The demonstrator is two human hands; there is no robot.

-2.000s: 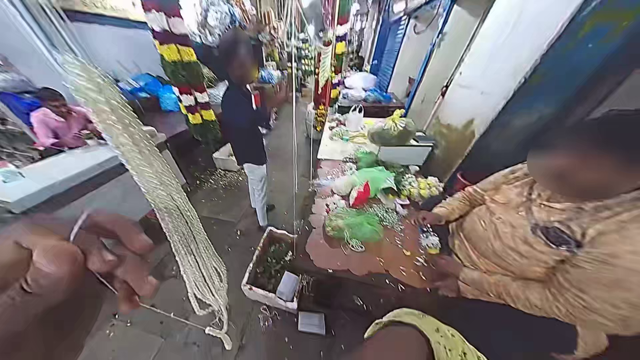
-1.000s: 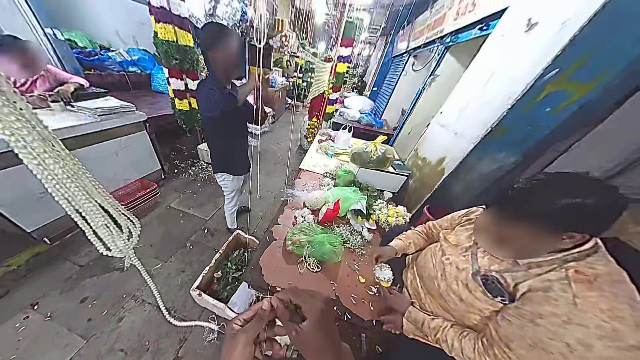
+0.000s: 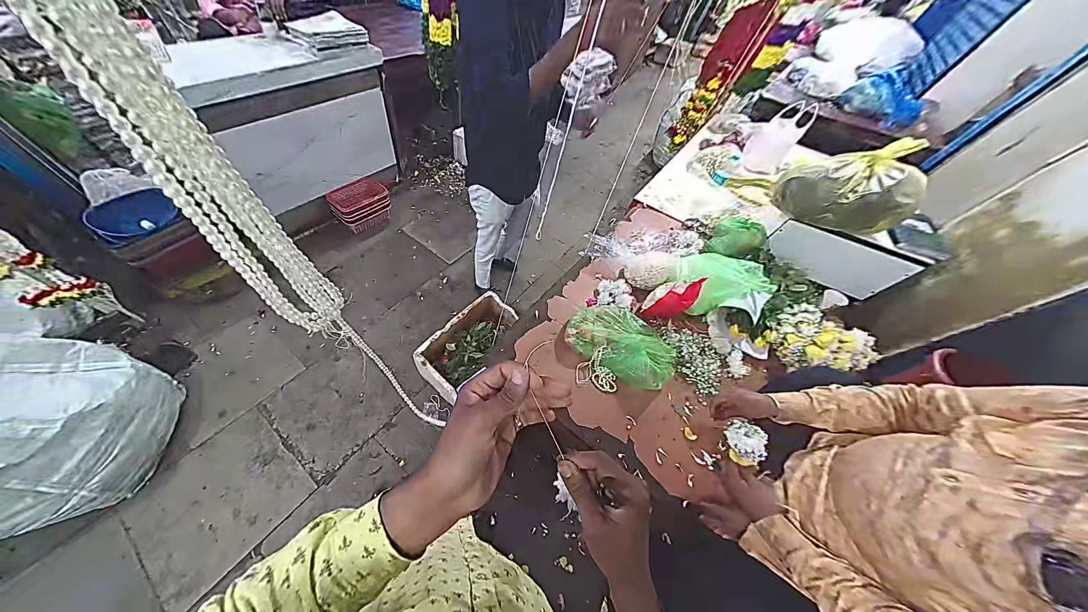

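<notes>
A thin thread [image 3: 546, 422] runs taut between my two hands at the lower middle. My left hand [image 3: 484, 425], at the end of a yellow-green printed sleeve, pinches its upper part. Lower and to the right, my right hand [image 3: 608, 501] grips the thread between thumb and fingers. Small white flowers [image 3: 563, 493] lie close beside its fingertips, partly hidden. Left of my hands hangs a thick bundle of white strung garlands [image 3: 183, 149]; a single strand [image 3: 382, 365] trails from its lower end to behind my left hand.
A white box of greenery [image 3: 425, 353] stands beyond my left hand. The brown table [image 3: 586, 408] bears a green net bag [image 3: 625, 344] and loose flowers. At right, a co-worker's hands [image 3: 748, 501] are at a white flower cluster [image 3: 746, 442]. Another person [image 3: 501, 110] stands in the aisle.
My hands have moved apart from where they were close together a second ago, with thread now visible between them. The view has shifted considerably.
</notes>
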